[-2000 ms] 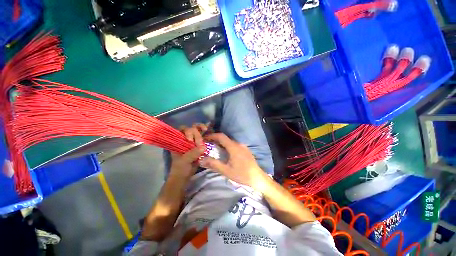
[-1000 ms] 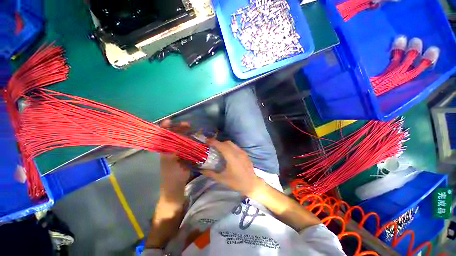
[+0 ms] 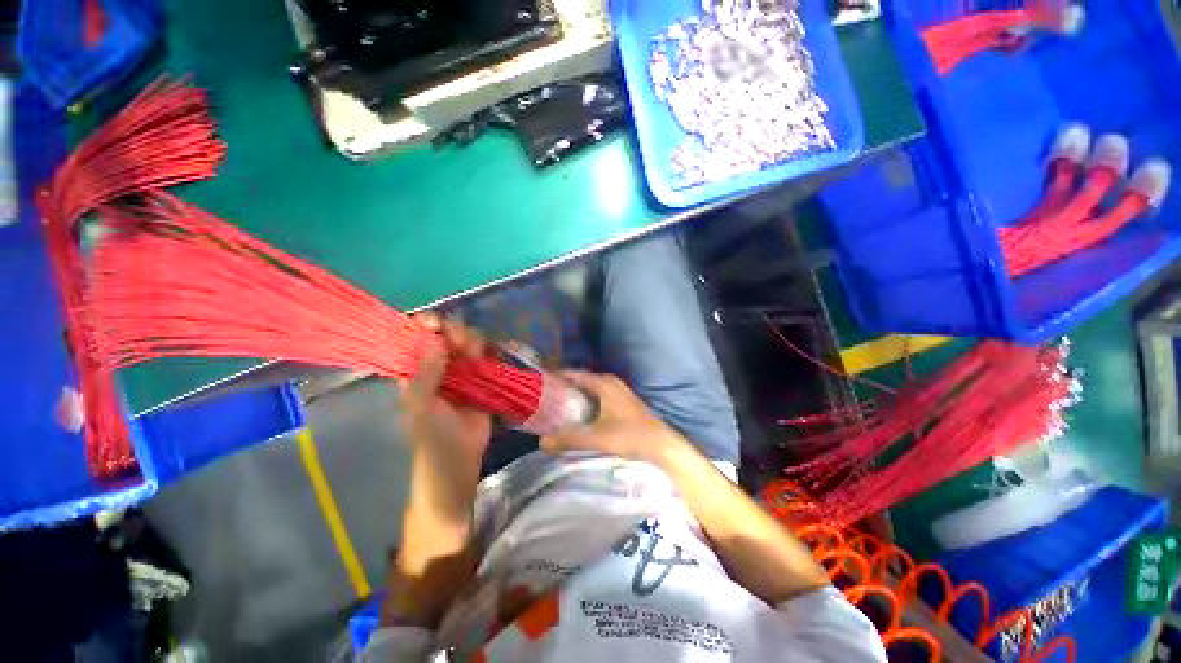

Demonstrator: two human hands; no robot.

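A thick bundle of red lead wires runs from the bench at the left to above my lap. My left hand is closed around the bundle a little behind its end. A whitish translucent end cover sits over the bundle's tips. My right hand holds the cover at its far end, with the fingers partly hidden. The wire tips inside the cover are blurred.
A blue tray of silvery pieces and a black machine stand on the green bench. Capped bundles lie in a blue bin at right. Uncapped red wires lie near an orange coiled hose.
My hands have moved apart along the bundle. The whitish cover, mostly hidden between my fingers before, now shows over the tips. The surroundings have shifted rightward in view.
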